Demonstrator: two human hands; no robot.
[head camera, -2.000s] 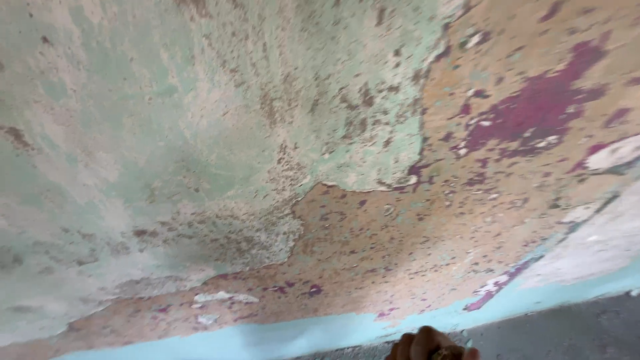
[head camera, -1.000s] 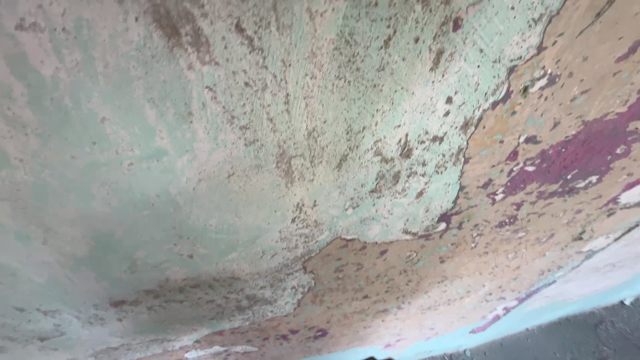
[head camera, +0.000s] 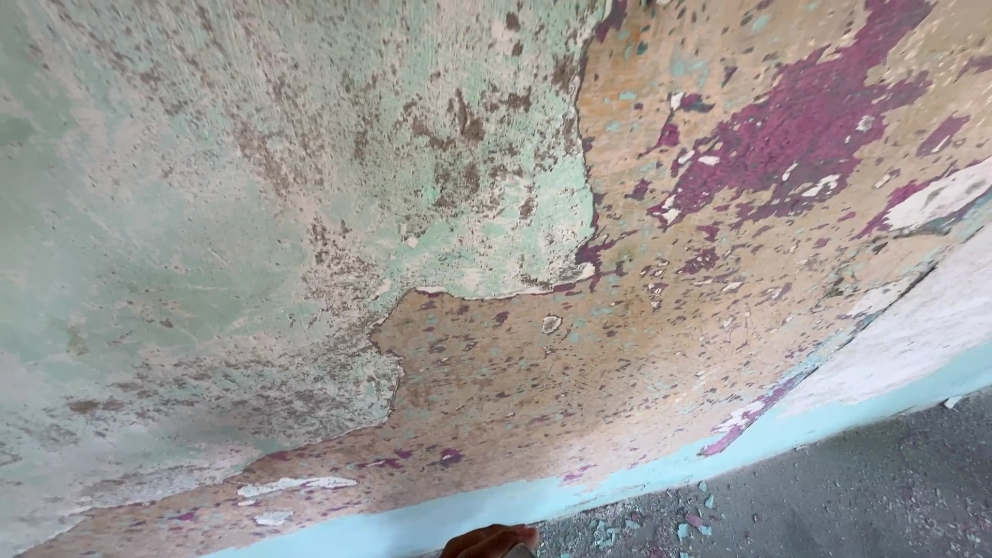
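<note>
One hand, whose side I cannot tell for certain, shows only in part at the bottom edge, right of the middle. Its bent fingers are by a small greyish edge of something, too cut off to identify. Above it rises a wall with pale green, worn paint (head camera: 232, 256) on the left and a scraped tan surface (head camera: 496, 387) on the right. Patches of purple paint (head camera: 806, 116) remain on the tan part. A light blue painted band (head camera: 465, 515) runs along the wall's foot, close to the hand. The other hand is out of view.
A grey floor (head camera: 837, 496) meets the wall at the lower right. Blue paint flakes (head camera: 683, 531) and fine debris lie on it near the wall. A crack (head camera: 891, 302) slants across the wall at the right, beside a whitish area (head camera: 876, 364).
The hand showed at the bottom edge two seconds ago, was almost wholly out of view one second ago, and shows again now. The view has shifted.
</note>
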